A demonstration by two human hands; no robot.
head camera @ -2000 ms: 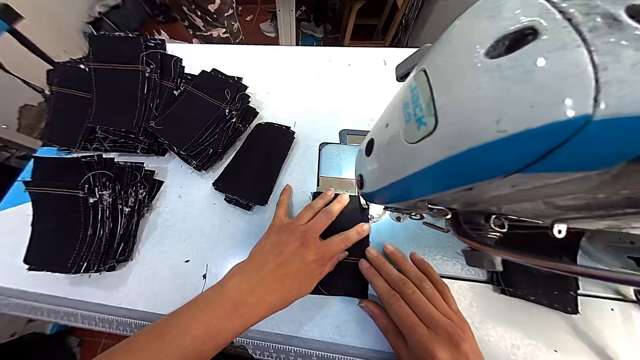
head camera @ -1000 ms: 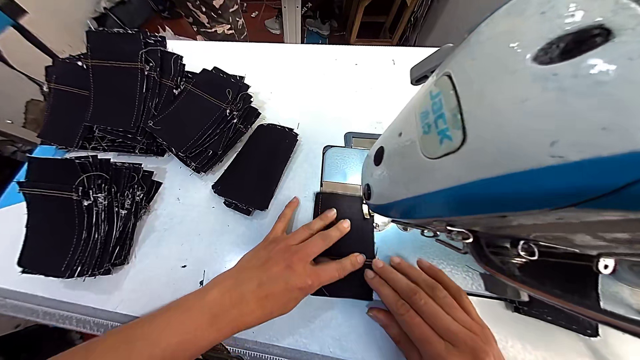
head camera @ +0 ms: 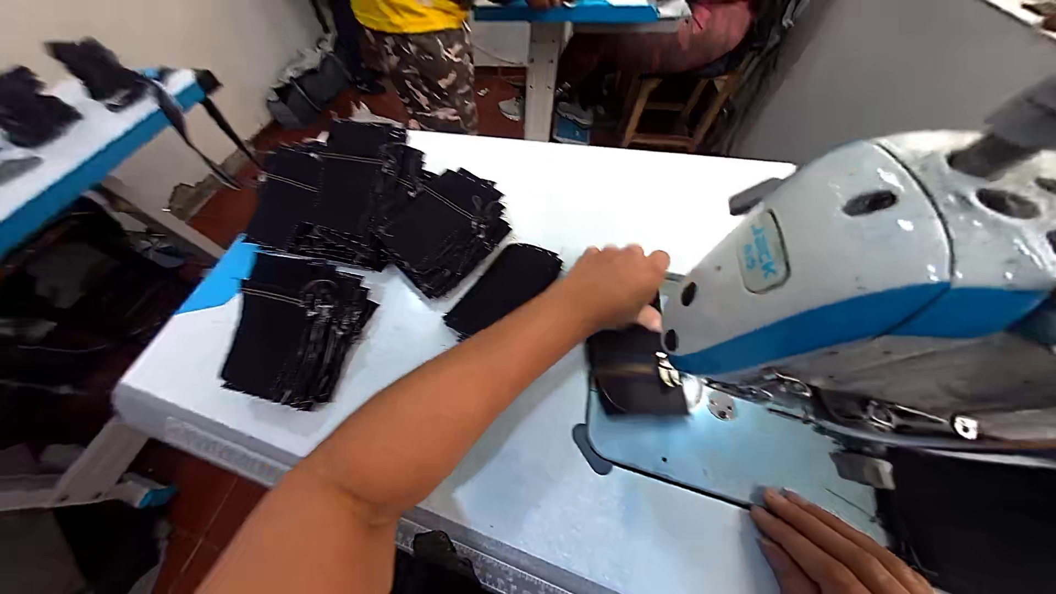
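Note:
At the front left of the Jack sewing machine (head camera: 825, 256), my left hand (head camera: 619, 285) is at the far edge of a dark denim piece (head camera: 635, 375), fingers curled down and partly hidden. Whether they grip the cloth cannot be told. The denim lies on the metal bed beside the needle area, with a line of stitching across it. My right hand (head camera: 833, 544) rests flat near the front edge of the bed plate, its fingers together and holding nothing. A small stack of plain dark pieces (head camera: 507, 285) lies left of my left hand.
Stacks of stitched denim pieces (head camera: 338, 194) lie at the back left, with another stack (head camera: 289, 330) in front of them. Dark cloth (head camera: 973, 511) lies right of my right hand. Past the table stands a person in camouflage trousers (head camera: 429, 74), near a wooden stool (head camera: 676, 111).
My left hand has moved away from me to the denim's far edge. My right hand has left the denim for the bed's near edge. The view has shifted and takes in more of the room.

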